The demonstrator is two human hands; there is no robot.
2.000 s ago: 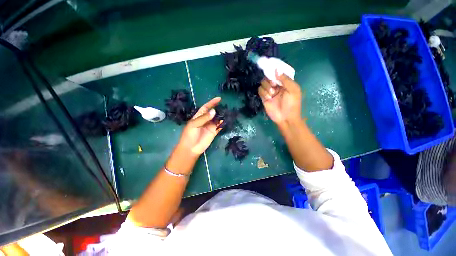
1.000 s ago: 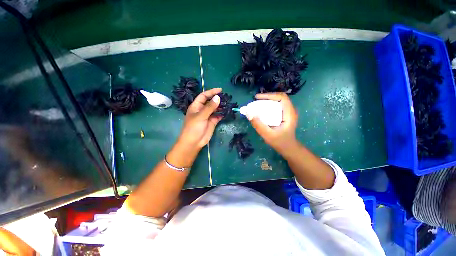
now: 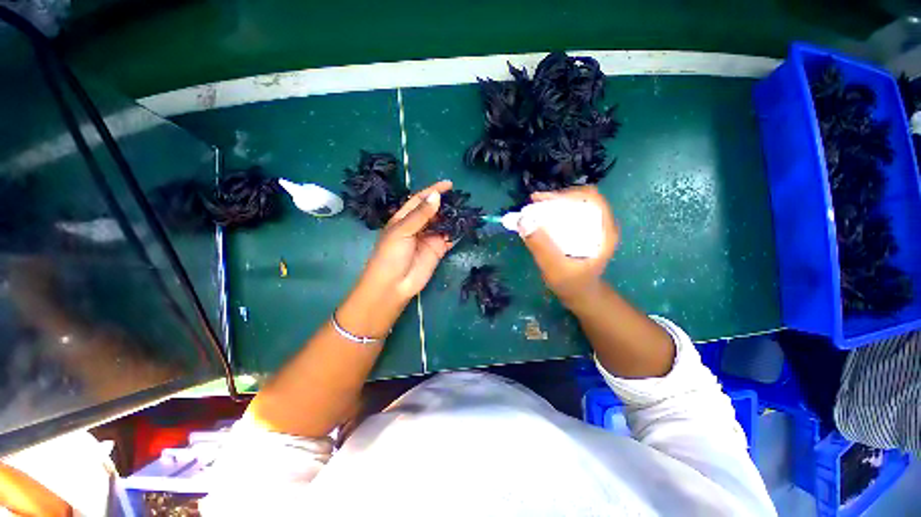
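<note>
My left hand (image 3: pixel 409 242) holds a spiky black piece (image 3: pixel 456 216) between thumb and fingers. My right hand (image 3: pixel 576 247) is wrapped around a white glue bottle (image 3: pixel 566 224), with its thin greenish nozzle pointing left at the black piece, at or very near its right side. One small black piece (image 3: pixel 487 291) lies on the green bench just below the hands. A large pile of black pieces (image 3: pixel 545 121) lies behind my right hand. A smaller black cluster (image 3: pixel 374 189) is beside my left fingers.
A second white bottle (image 3: pixel 315 199) lies left, beside a dark cluster (image 3: pixel 245 198). A clear panel (image 3: pixel 101 252) with a dark frame stands at far left. A blue crate (image 3: pixel 798 202) of black pieces is at the right end. A striped sleeve (image 3: pixel 884 394) shows at lower right.
Two seconds ago the bottle was raised over the pile; it came down to the piece in my left hand. Since one second ago my right hand has shifted slightly right with the bottle.
</note>
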